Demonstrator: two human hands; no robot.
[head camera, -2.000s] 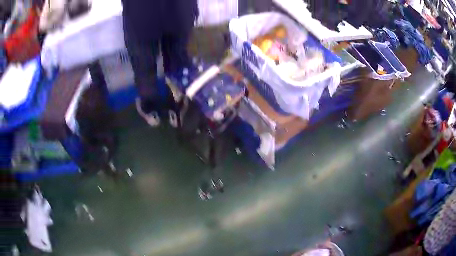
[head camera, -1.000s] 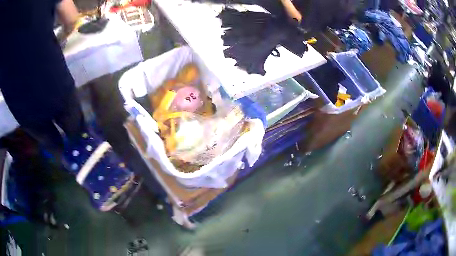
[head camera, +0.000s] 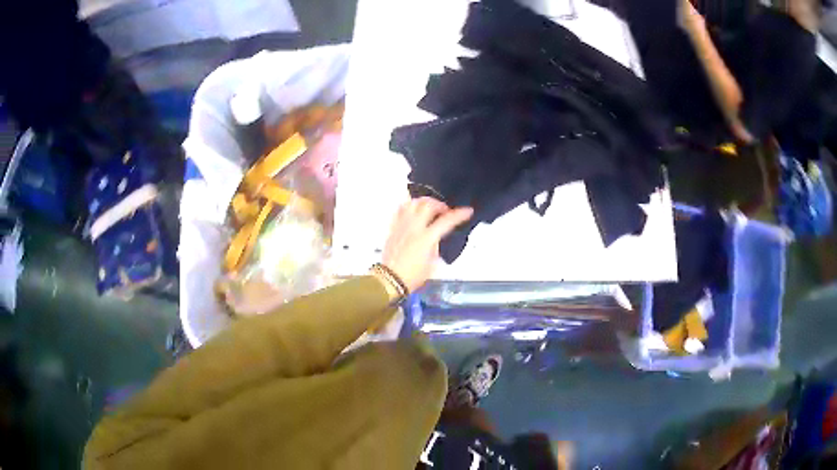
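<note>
Black cut pieces (head camera: 541, 128) with jagged ends lie fanned and overlapping on the white table (head camera: 385, 64). My left hand (head camera: 422, 240), bare, reaches in from the lower left in an olive sleeve, with dark bands at the wrist. Its fingers are bent at the lower left corner of the black pieces and appear to pinch their edge; the fingertips are partly hidden. My right hand is not in view.
A white-lined bin (head camera: 206, 174) with yellow-orange strips and clear plastic stands left of the table. Blue bins (head camera: 757, 294) stand at the right. Another person's forearm (head camera: 716, 73) is at the upper right. A shoe (head camera: 479, 374) shows below.
The view has moved close to the white table and its black pieces. My left hand has come into view and reached them. The person standing at the left has shifted towards the picture's edge.
</note>
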